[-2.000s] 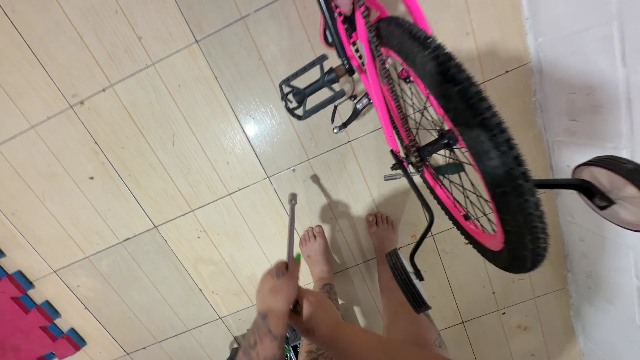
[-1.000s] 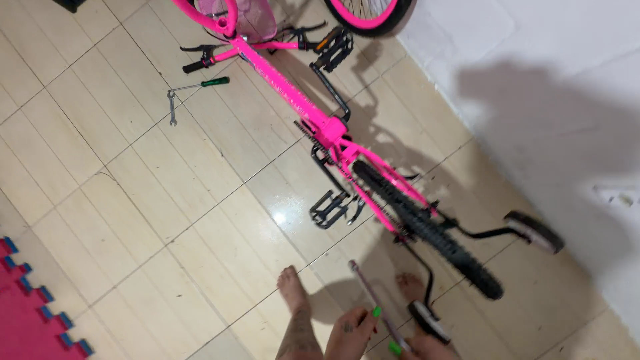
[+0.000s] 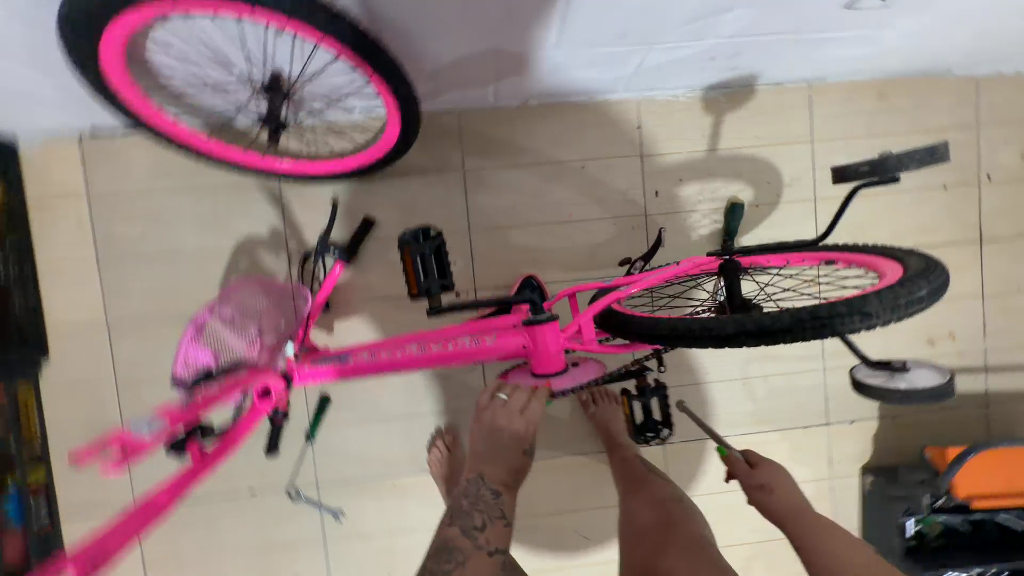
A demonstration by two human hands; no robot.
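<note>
A pink bicycle frame rests upside down on the floor, its rear wheel fitted and a training wheel on each side. My left hand is at the pink chainring, fingers at its lower edge; whether they grip it is hidden. Right of the near pedal, my right hand holds a slim metal wrench, its end pointing up and left, apart from the bicycle. The pink basket sits by the handlebar.
A loose front wheel leans near the white wall. A green-handled screwdriver and a metal spanner lie on the tiles. An orange and black object stands at lower right. Dark shelving or boxes line the left edge.
The view has turned strongly. My left hand has come to the chainring; a second ago both hands were together near the wrench, below the rear wheel. The wrench is now in my right hand alone.
</note>
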